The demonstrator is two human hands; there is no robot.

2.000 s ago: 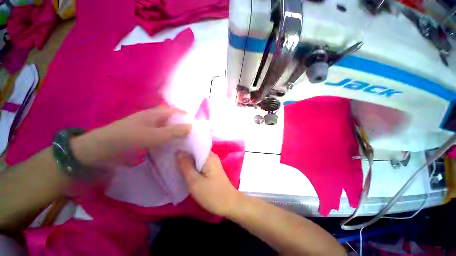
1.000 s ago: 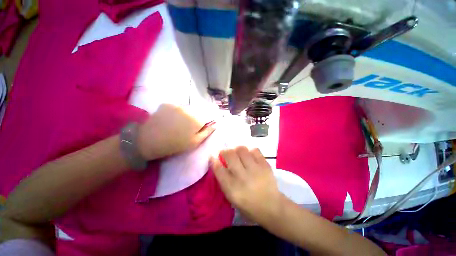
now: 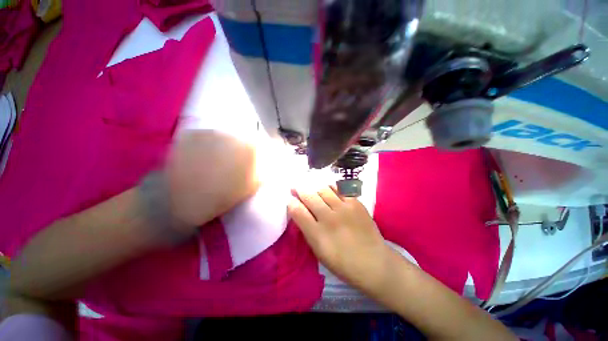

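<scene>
Bright pink garment fabric [image 3: 267,280] with a pale underside [image 3: 257,223] lies on the white table, its edge in the glare by the presser foot and needle area of the sewing machine head [image 3: 287,86]. My left hand [image 3: 210,176], with a band at the wrist, is blurred and lies over the cloth left of the needle; its fingertips are lost in the glare. My right hand [image 3: 340,233] lies palm down at the cloth's right edge, just in front of the needle area, fingers extended and close together. The needle itself is washed out by the light.
Pink cut panels [image 3: 437,213] lie under the machine arm at the right. A large pink panel [image 3: 87,146] spreads over the left. A tension dial [image 3: 460,123] juts from the machine face. A pale strip [image 3: 510,256] and a white cable [image 3: 560,273] hang at the right.
Two seconds ago both hands held the folded pale-sided cloth left of the needle; it now lies flatter by the needle. Since one second ago my right hand has shifted slightly right. The view has moved closer.
</scene>
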